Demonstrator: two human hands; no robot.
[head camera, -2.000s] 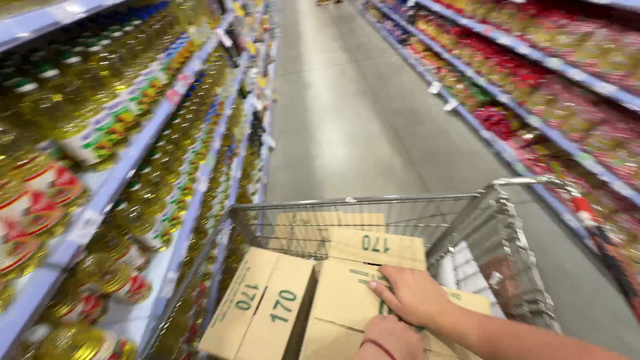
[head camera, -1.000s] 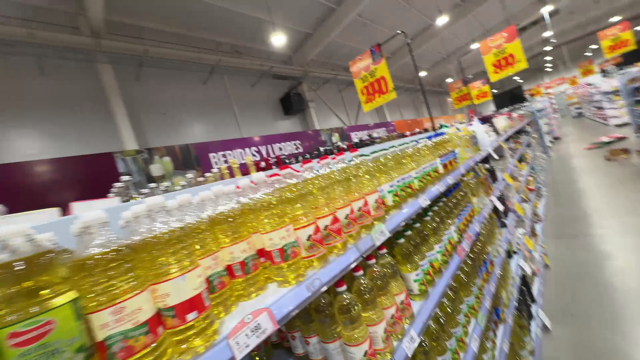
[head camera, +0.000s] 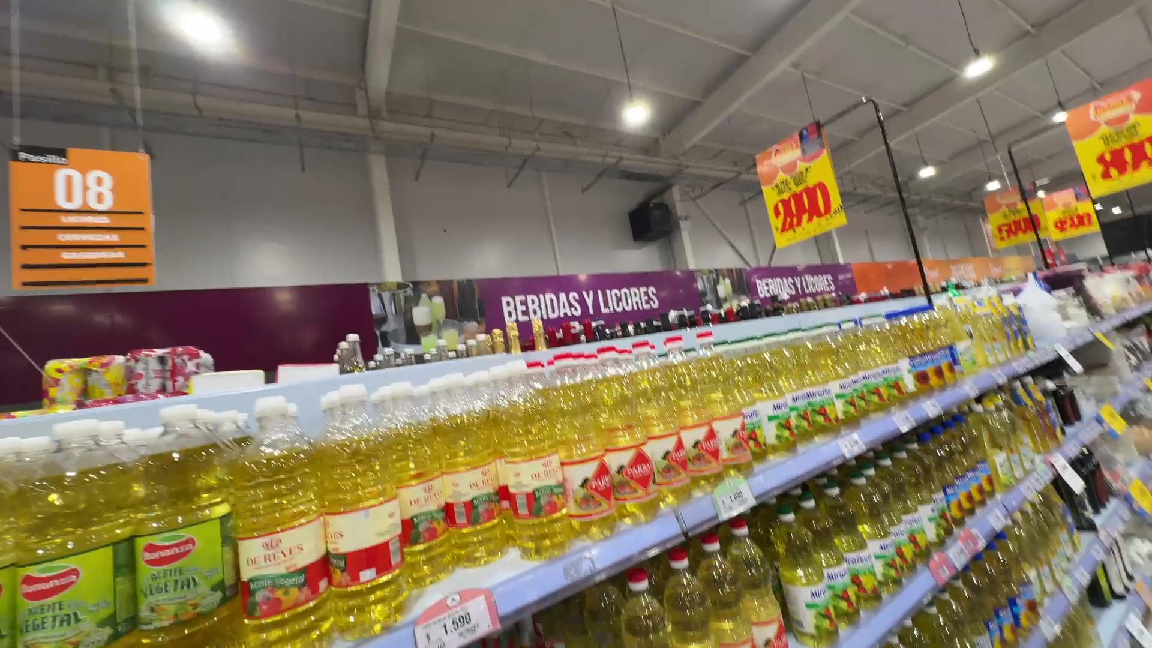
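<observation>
Neither of my hands shows in the head view now, so what they hold or touch is hidden. Clear plastic bottles of yellow vegetable oil (head camera: 282, 540) fill the top shelf from the left edge toward the far right. Those nearest have white caps and green or cream labels; farther along are bottles with red caps and red diamond labels (head camera: 633, 468). More oil bottles (head camera: 720, 585) stand on the shelf below. A price tag (head camera: 456, 621) is fixed to the shelf edge (head camera: 630, 549).
An orange aisle sign (head camera: 83, 219) hangs at the upper left. Yellow and red price signs (head camera: 801, 186) hang above the shelving at the right. Behind the shelf runs a purple banner (head camera: 589, 303) on the grey wall, with a black speaker (head camera: 651, 221) above.
The view has swung up and left from the shopping cart to the shelf and ceiling. Both hands, on cardboard boxes in the cart two seconds ago, have left the picture.
</observation>
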